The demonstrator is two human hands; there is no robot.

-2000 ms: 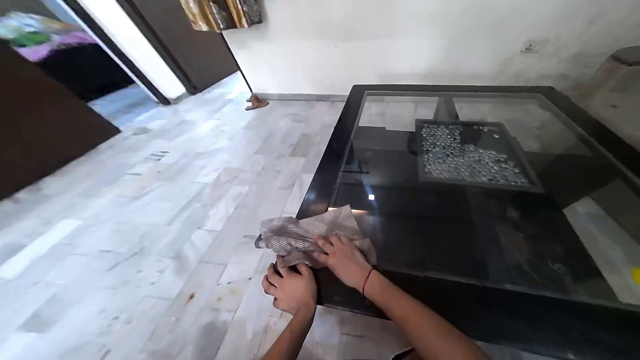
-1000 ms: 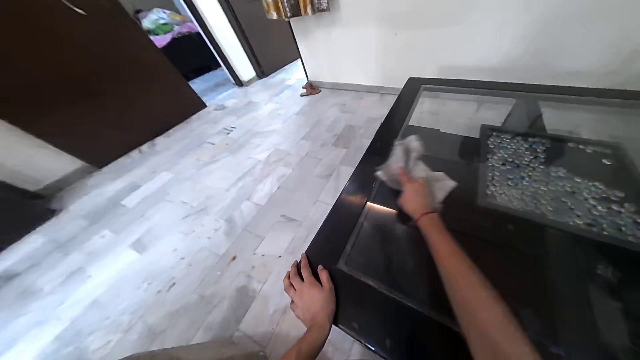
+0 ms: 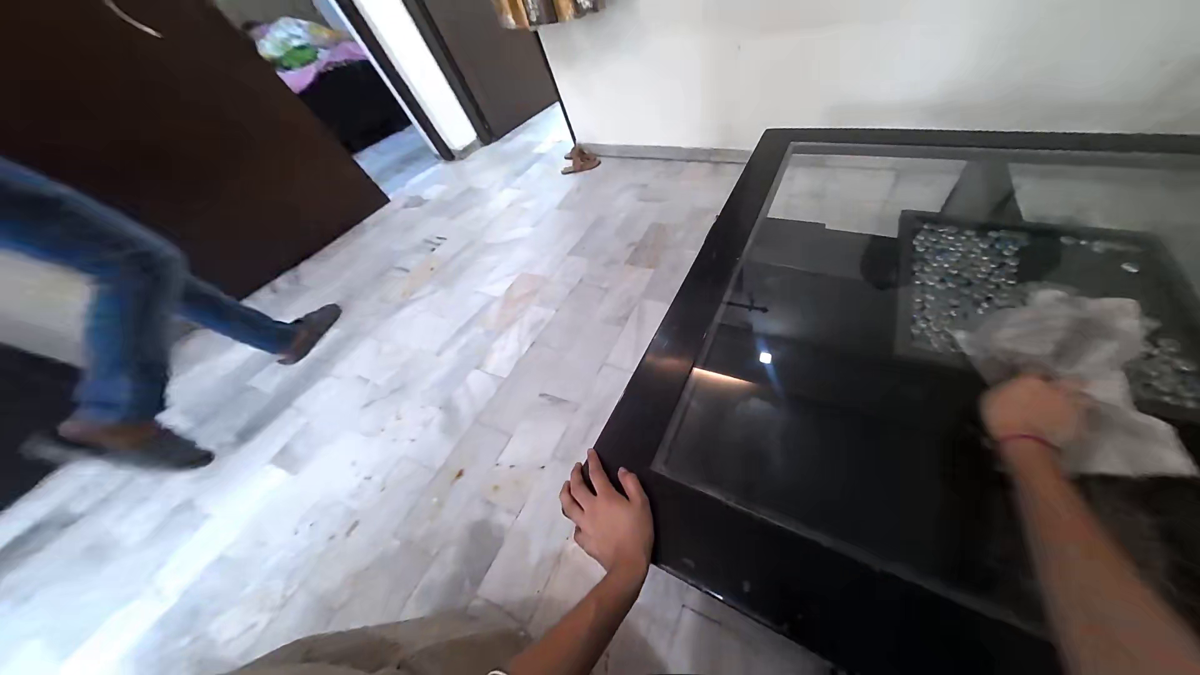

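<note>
My right hand [image 3: 1036, 412], with a red thread at the wrist, is closed on a crumpled light grey cloth [image 3: 1059, 337] over the glass top [image 3: 825, 441] of a black-framed table [image 3: 806, 572]. Both hand and cloth are blurred. My left hand [image 3: 609, 520] rests on the table's near left corner, fingers apart, holding nothing. Beneath the glass, a dark tray [image 3: 1041, 239] bears many shiny glass pebbles [image 3: 956, 272], partly hidden by the cloth.
At the left a person in blue jeans [image 3: 131, 291] and dark slippers strides across the marble-look tiled floor [image 3: 450, 412]. A brown door [image 3: 178, 131] stands behind them. Brown footwear [image 3: 581, 160] lies by the white wall [image 3: 844, 66].
My right hand has moved the cloth from the near corner across the glass, to the right. My left hand stays at the corner. A person has come into view at the left.
</note>
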